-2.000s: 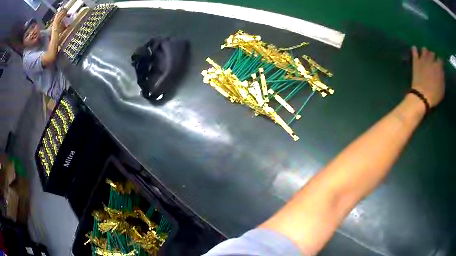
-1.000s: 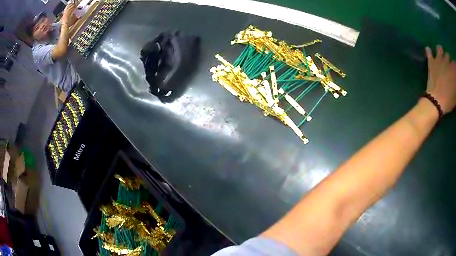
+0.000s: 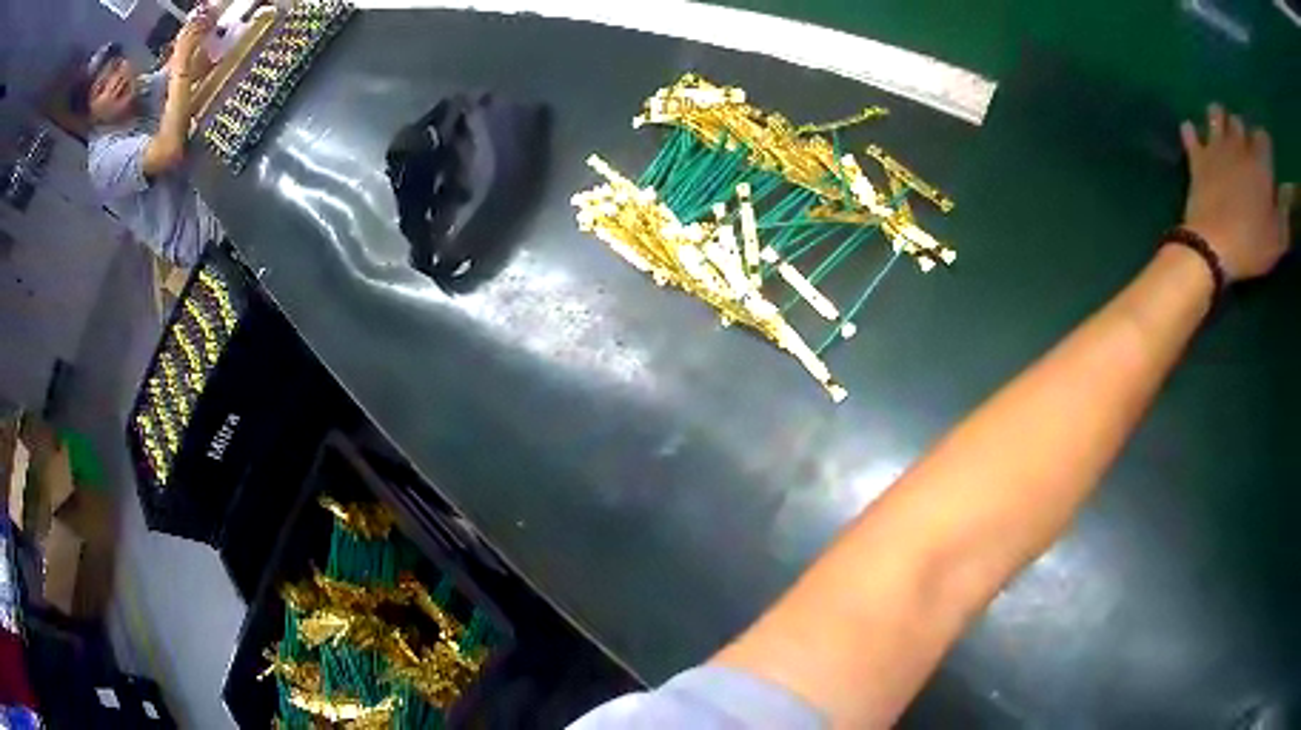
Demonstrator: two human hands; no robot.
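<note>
Brass contact strips joined by green wires [image 3: 756,214] lie in a loose pile on the dark green bench mat [image 3: 628,471]. My bare left hand [image 3: 1238,200], with a dark beaded band at the wrist, is stretched out at the far right, well to the right of the pile. Its fingers are apart and nothing shows in it; the thumb side is partly unclear. Its forearm crosses the lower right. My right hand is not in view.
A crumpled black cloth or pouch [image 3: 464,186] lies left of the pile. A white edge strip [image 3: 799,50] borders the green surface. Below left are black crates [image 3: 236,456] with brass parts [image 3: 378,628]. A person [image 3: 150,157] sits at upper left beside rows of parts.
The view shifted one way and then partly back. My left hand stays stretched out at the far right and shows more fully than one second ago. The pile has not visibly changed.
</note>
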